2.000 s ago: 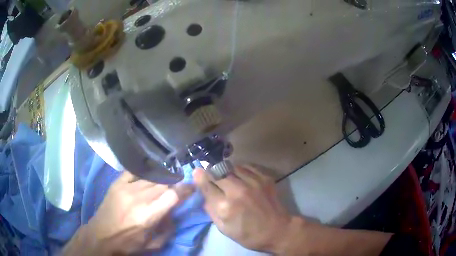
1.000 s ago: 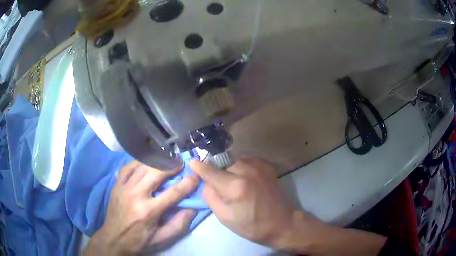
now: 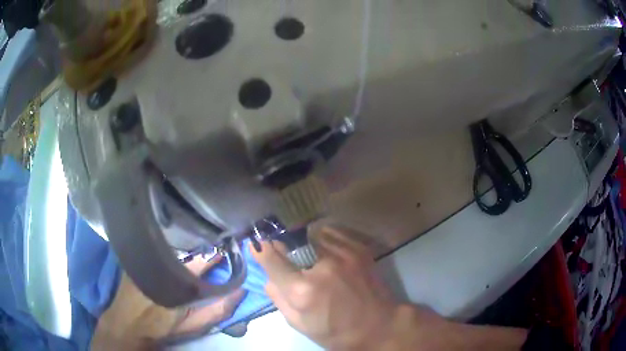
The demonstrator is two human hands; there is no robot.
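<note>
The light blue garment (image 3: 255, 291) lies under the sewing machine head (image 3: 226, 75), with more of it at the left. My left hand (image 3: 161, 312) is at the left of the needle area, partly hidden behind the machine's face; it rests on the blue cloth, and its fingertips are largely hidden. My right hand (image 3: 336, 291) is right of the needle area, index finger extended onto the cloth by the presser foot (image 3: 266, 233). Whether its fingers pinch the cloth is not clear. A ribbed tension knob (image 3: 302, 199) sits just above.
Black-handled scissors (image 3: 500, 171) lie on the machine bed at right. A long pale guard (image 3: 48, 233) stands at left. A yellow band (image 3: 113, 41) wraps a post on the head. Patterned cloth (image 3: 597, 253) hangs at the far right.
The machine head appears larger and further left as the view shifts. My left hand has gone lower and more behind the machine's face. My right index finger stays at the needle area.
</note>
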